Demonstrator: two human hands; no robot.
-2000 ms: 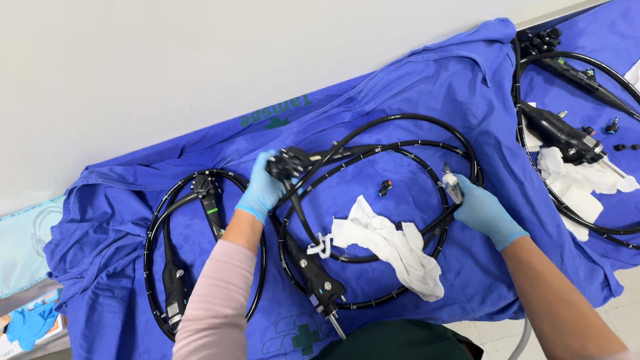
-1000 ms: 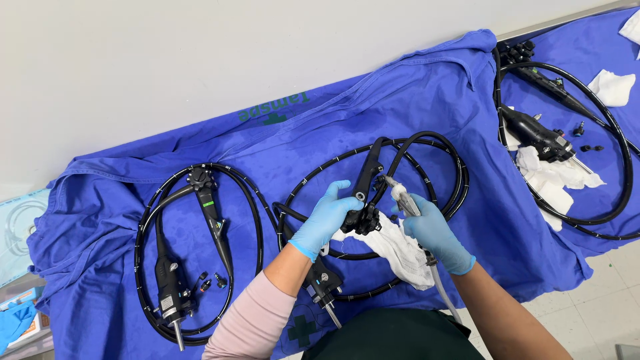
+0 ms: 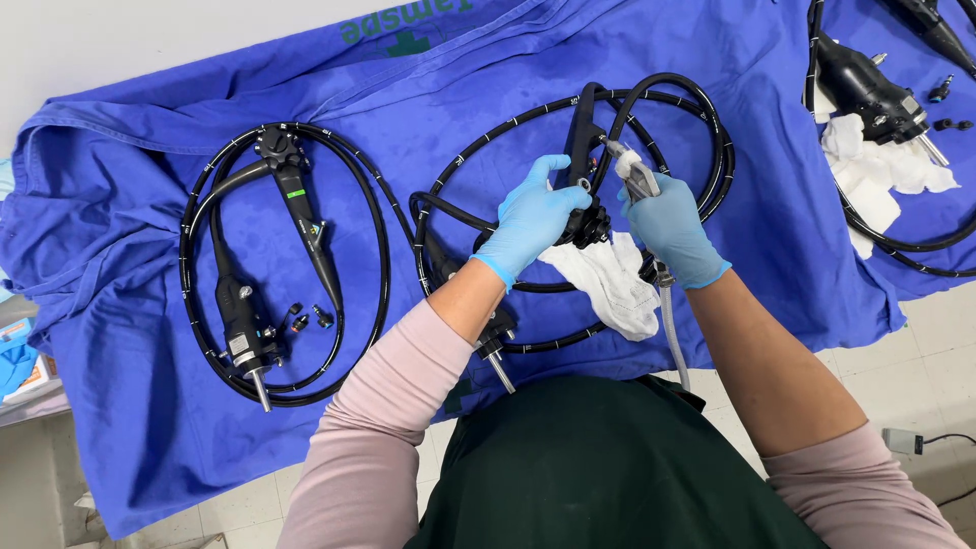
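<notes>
In a blue glove, my left hand (image 3: pixel 532 221) grips the black control body of an endoscope (image 3: pixel 582 141) near its control knobs. My right hand (image 3: pixel 675 229), also gloved, holds an air or water gun (image 3: pixel 637 171) with a clear hose (image 3: pixel 672 335) running down from it. The gun's nozzle meets or nearly meets the control body; exact contact cannot be told. A crumpled white cloth (image 3: pixel 610 286) lies under and between the hands. The endoscope's black insertion tube (image 3: pixel 488 137) loops around them, and its connector (image 3: pixel 496 324) lies partly behind my left forearm.
A second coiled endoscope (image 3: pixel 293 191) lies at left on the blue drape (image 3: pixel 473 99), with small valves (image 3: pixel 311 319) inside its loop. Another endoscope connector (image 3: pixel 869 95) rests by white cloths (image 3: pixel 877 168) at right. The drape's front edge is close to my body.
Two seconds ago my hands were wide apart; they have come together around the control body. Since one second ago, the gun has been raised against or near its upper part. The view has moved closer.
</notes>
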